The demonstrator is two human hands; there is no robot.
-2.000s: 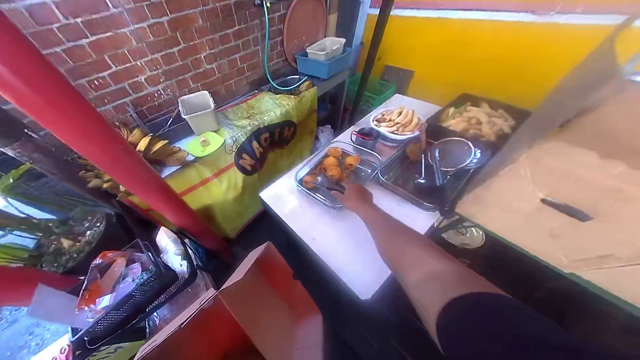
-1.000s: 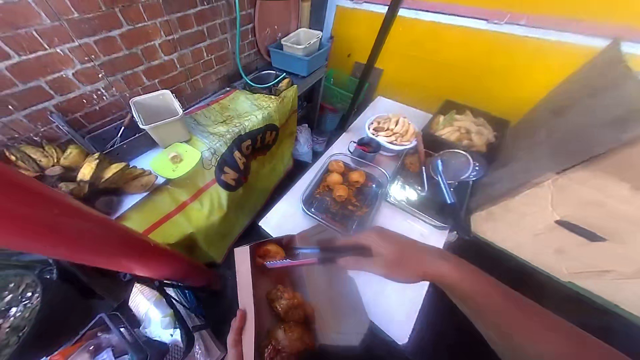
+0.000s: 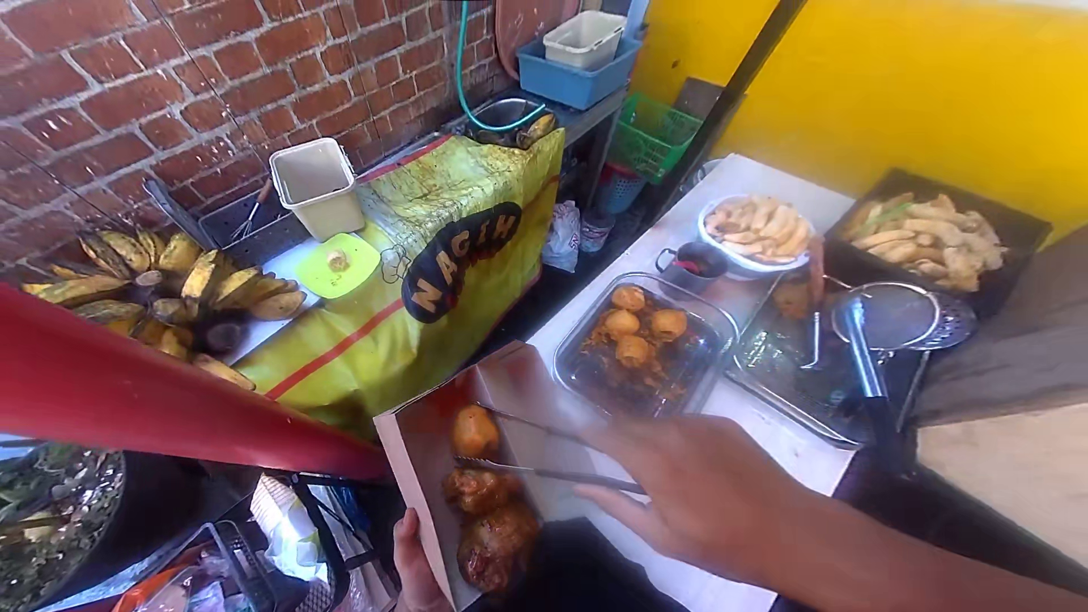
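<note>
My right hand (image 3: 705, 493) holds metal tongs (image 3: 552, 476), their tips apart around a round orange-brown food piece (image 3: 475, 432) inside a cardboard box (image 3: 416, 484). Two glazed brown pieces, which look like cooked meat (image 3: 500, 544), lie below it in the same box. At the box's near left side, my left hand (image 3: 416, 565) grips the edge; most of that hand is hidden. Beyond the box, a rectangular glass dish (image 3: 561, 348) on the white table (image 3: 586, 297) holds several round orange pieces (image 3: 631, 351) and dark sauce or crumbs.
A metal tray (image 3: 824, 425) with a strainer (image 3: 888, 316) stands right of the dish, behind it a bowl of pale fried pieces (image 3: 759, 231). A red pole (image 3: 170, 391) crosses at left. Banana bunches (image 3: 170, 289) and a beige bin (image 3: 316, 187) stand on the cloth-covered table.
My right hand has moved from the glass dish to the box. The tongs' tips, closed on a round piece one second ago, are now spread beside it. The left hand has come into view.
</note>
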